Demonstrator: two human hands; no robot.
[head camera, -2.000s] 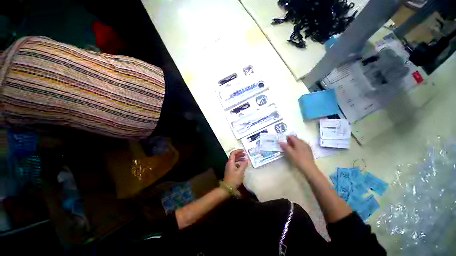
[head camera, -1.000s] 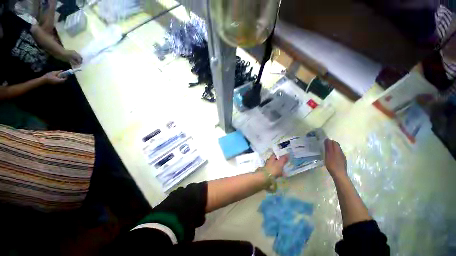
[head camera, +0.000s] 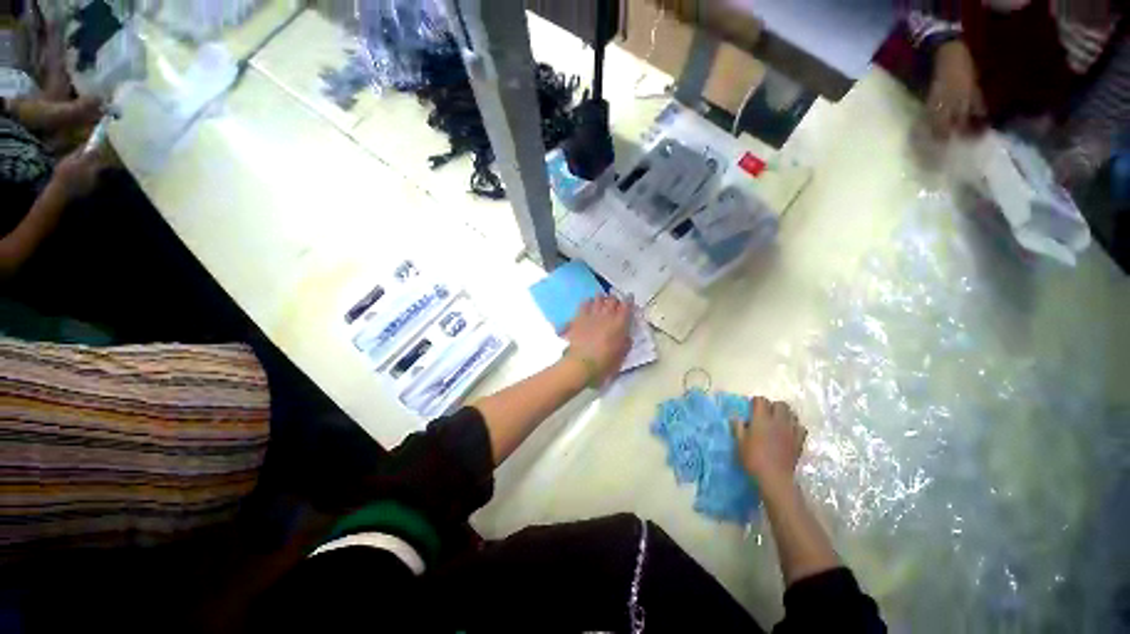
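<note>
My left hand (head camera: 600, 336) rests on the folded white leaflets (head camera: 638, 348), beside the blue card stack (head camera: 564, 292); whether its fingers hold a leaflet is hidden. My right hand (head camera: 772, 441) touches the right side of the loose heap of blue insert cards (head camera: 709, 453); its fingertips are over the cards and I cannot tell if one is gripped. A thin ring (head camera: 696, 379) lies just above the heap. Whitish trays (head camera: 434, 334) with dark and blue print lie in a row to the left. Another tray (head camera: 729, 232) lies on the sheet beyond the leaflets.
A grey metal post (head camera: 509, 136) stands behind the card stack, with black cables (head camera: 492, 118) around it. Shiny clear bags (head camera: 896, 409) spread on the right. Other people's hands (head camera: 954, 93) show at upper right and upper left. A striped cloth surface (head camera: 130, 446) is at left.
The tray that both hands held now lies on the sheet near the post. My left hand has moved to the leaflets and my right hand down to the blue heap.
</note>
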